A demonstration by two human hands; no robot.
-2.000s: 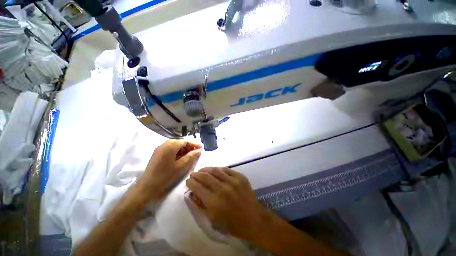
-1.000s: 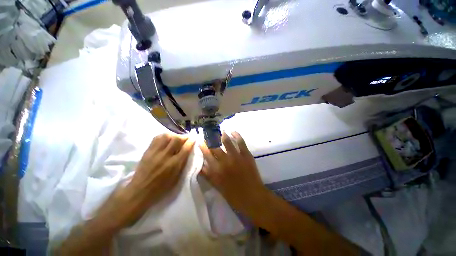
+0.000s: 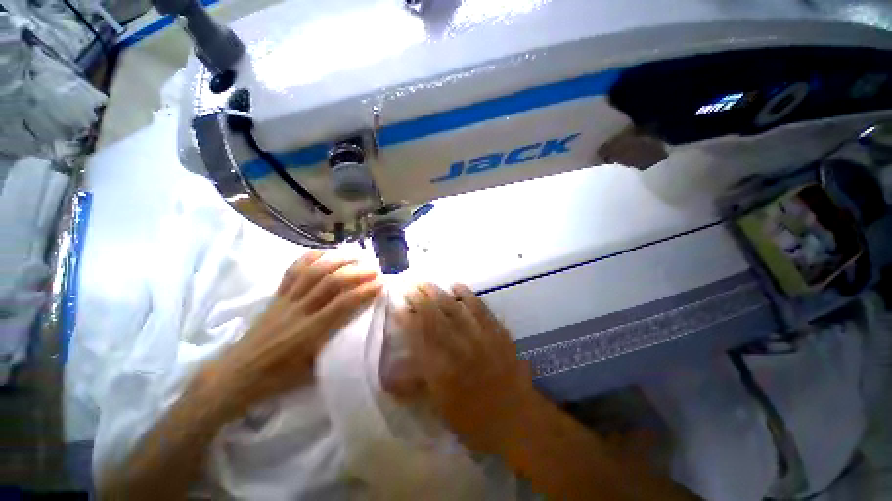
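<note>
A white garment piece (image 3: 166,294) lies crumpled over the table left of the needle and hangs toward me. A folded band (image 3: 354,377) of it runs between my hands up to the needle area. My left hand (image 3: 318,298) presses on the cloth left of the band, fingertips near the needle. My right hand (image 3: 455,342) lies on the band's right side, fingers bent, thumb low beside the cloth. The dark grey cylinder (image 3: 392,249) hangs just beyond the fingertips. Glare hides the presser foot. The sewing machine head (image 3: 469,108) stands over the work.
A small open box (image 3: 797,240) with pale items sits right of the machine. A ruler strip (image 3: 636,328) runs along the front table edge. White cloth bundles (image 3: 34,235) lie at the left. More white cloth (image 3: 802,411) is at the lower right. The lit control panel (image 3: 724,103) is upper right.
Since one second ago, my right hand's fingers have drawn back from beside the grey cylinder and lie lower on the cloth. The view has shifted, so the machine appears higher and further left.
</note>
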